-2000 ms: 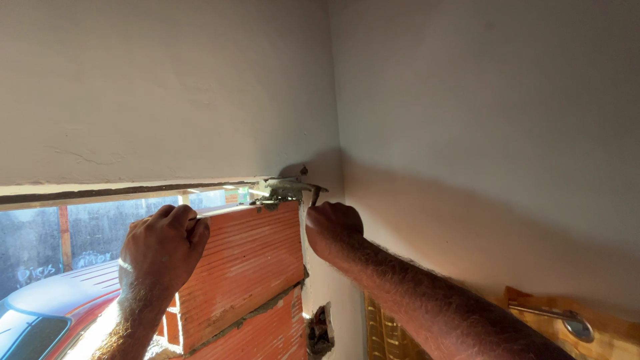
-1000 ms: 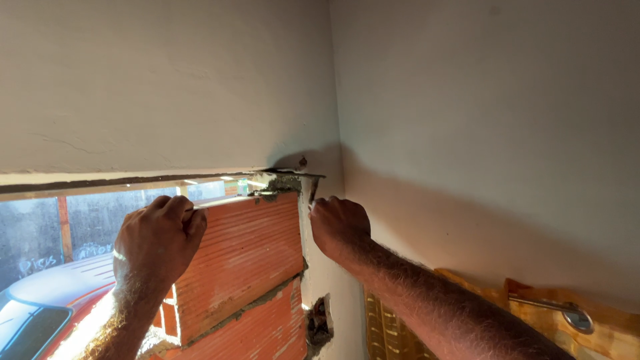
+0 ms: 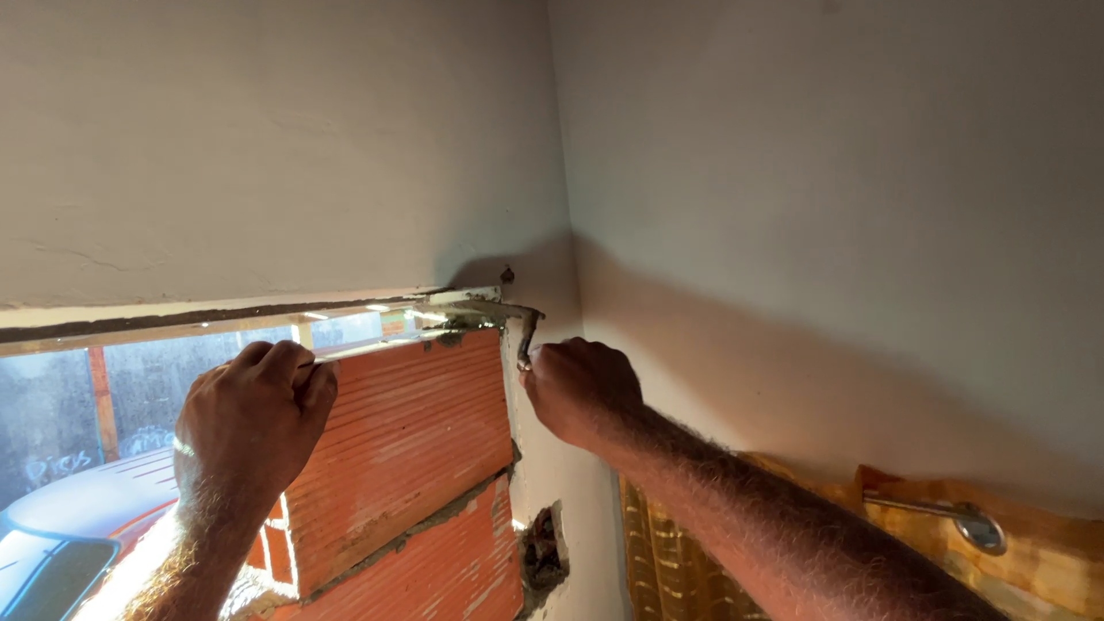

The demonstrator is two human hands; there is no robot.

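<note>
My right hand (image 3: 582,384) is closed round the handle of a trowel (image 3: 528,335). Its bent metal neck rises from the fist, and the blade points left into the narrow gap over the top hollow clay brick (image 3: 414,405), near the wall corner. Grey mortar (image 3: 466,321) lies at the right end of that gap. At the brick's upper left edge is my left hand (image 3: 250,410), fingers curled beside a pale strip (image 3: 371,345) along the brick top. Whether it grips the strip, a thin object or the brick edge cannot be told.
Another clay brick (image 3: 440,569) lies below, with a mortar joint between. A rough hole (image 3: 543,548) is in the plaster at right. A gold curtain (image 3: 681,552) hangs from a metal rod (image 3: 914,503) at lower right. Outside, a car (image 3: 95,500) stands before a grey wall (image 3: 164,388).
The trowel neck shows more fully above my right fist, and its blade now reaches left into the gap. My left hand stays by the brick's upper left edge.
</note>
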